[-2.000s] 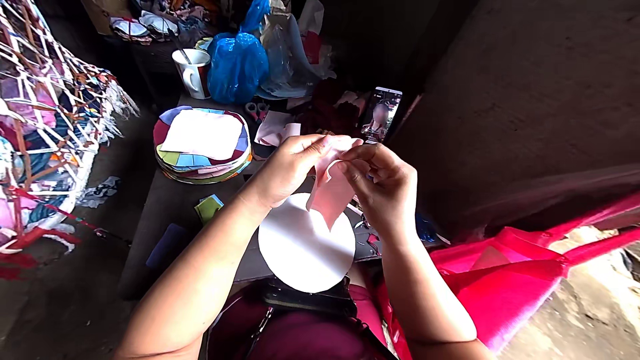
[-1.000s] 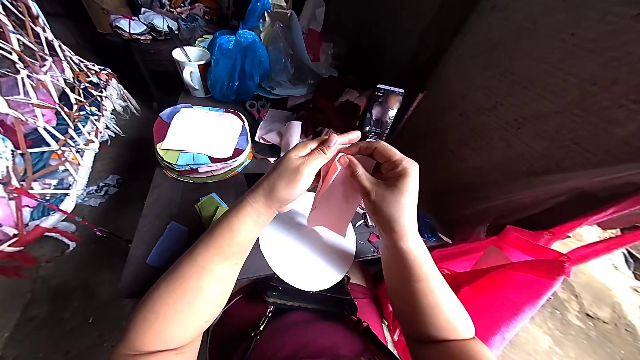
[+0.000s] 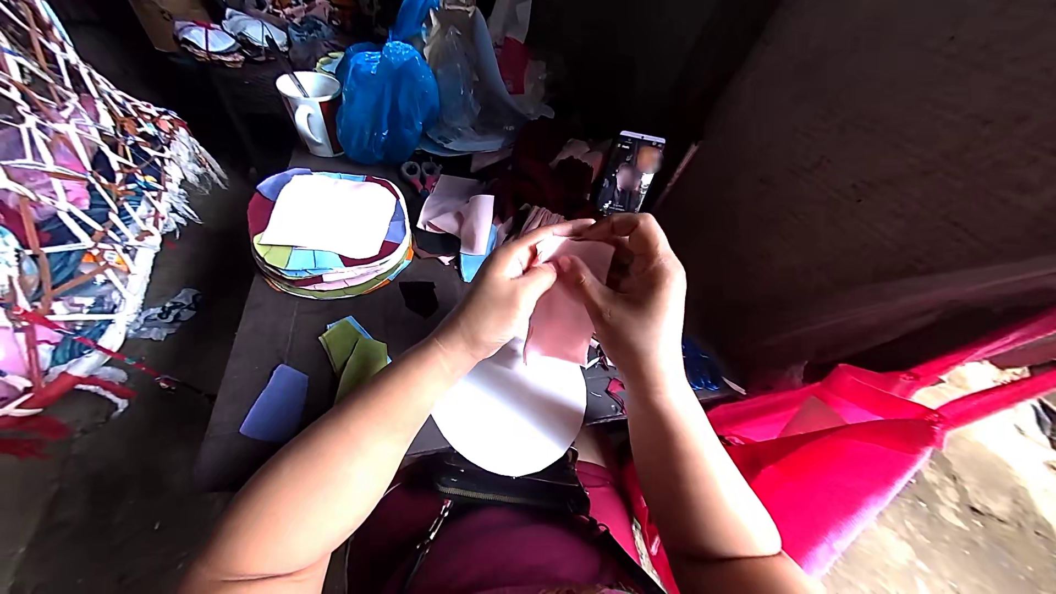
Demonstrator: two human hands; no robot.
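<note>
Both hands pinch a pink piece of fabric (image 3: 561, 326) near its upper edge, with its lower part hanging between them. My left hand (image 3: 503, 293) grips the left side of its top. On the other side, my right hand (image 3: 635, 289) has its thumb pressed on the cloth and its fingers curled behind. Beneath the cloth is a white round disc (image 3: 511, 412), partly covered by hands and fabric. A stack of round multicoloured patchwork pieces (image 3: 330, 268) lies to the left, topped by a white cloth piece (image 3: 330, 213).
Green fabric pieces (image 3: 356, 355) and a blue-violet piece (image 3: 276, 404) lie on the dark table (image 3: 247, 346). Farther back are scissors (image 3: 421, 175), a mug (image 3: 312, 115), a blue plastic bag (image 3: 388, 103) and a leaning phone (image 3: 631, 172). Red fabric (image 3: 833, 462) hangs right.
My hands have shifted their hold on the pink fabric; it hung narrower and more folded two seconds ago and now spreads wider between them.
</note>
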